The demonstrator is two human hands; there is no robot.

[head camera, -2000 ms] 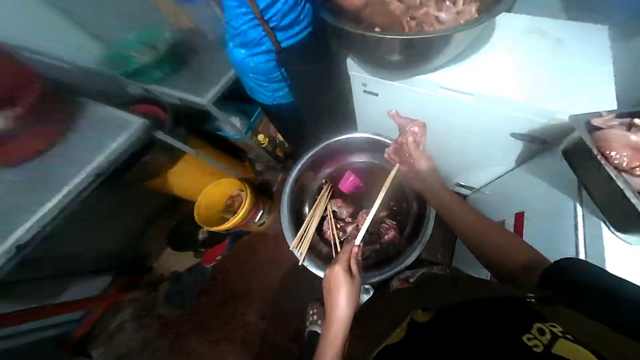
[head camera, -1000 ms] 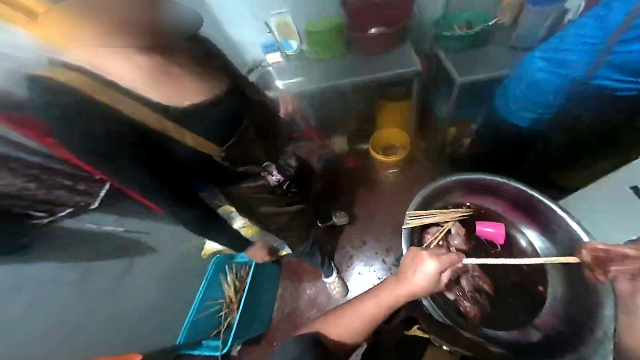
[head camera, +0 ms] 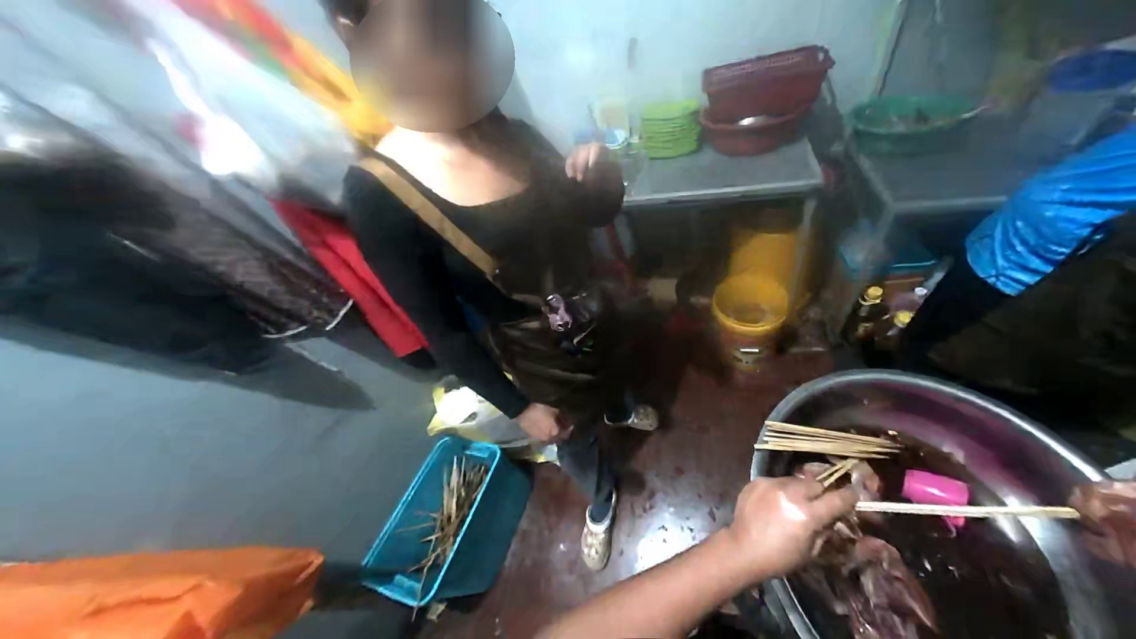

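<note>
My left hand (head camera: pixel 785 524) is closed on the near end of a pale wooden stick (head camera: pixel 967 510) above a large metal basin (head camera: pixel 932 383). A piece of raw meat (head camera: pixel 1105 515) is at the stick's far end, at the right edge of the view. My right hand cannot be made out there. In the basin, raw meat pieces (head camera: pixel 883 581) lie in dark liquid below my left hand. A pink plastic cup (head camera: pixel 936 488) is behind the stick. A bundle of thin wooden sticks (head camera: pixel 830 440) rests at the basin's left rim, and a few more stand beside my fingers.
A person (head camera: pixel 497 231) stands to the left, near a teal bin (head camera: pixel 510 532) of used-looking sticks. A blue-clad person (head camera: pixel 1047 217) is at right. Yellow bucket (head camera: pixel 750 311), bottles (head camera: pixel 870 311) and a metal table (head camera: pixel 710 177) with green plates (head camera: pixel 670 130) and red baskets (head camera: pixel 754 124) stand behind.
The view has swung far to the left, bringing the standing person and the teal bin in. My left hand still holds the stick; my right hand, seen holding the meat two seconds ago, is out of clear sight.
</note>
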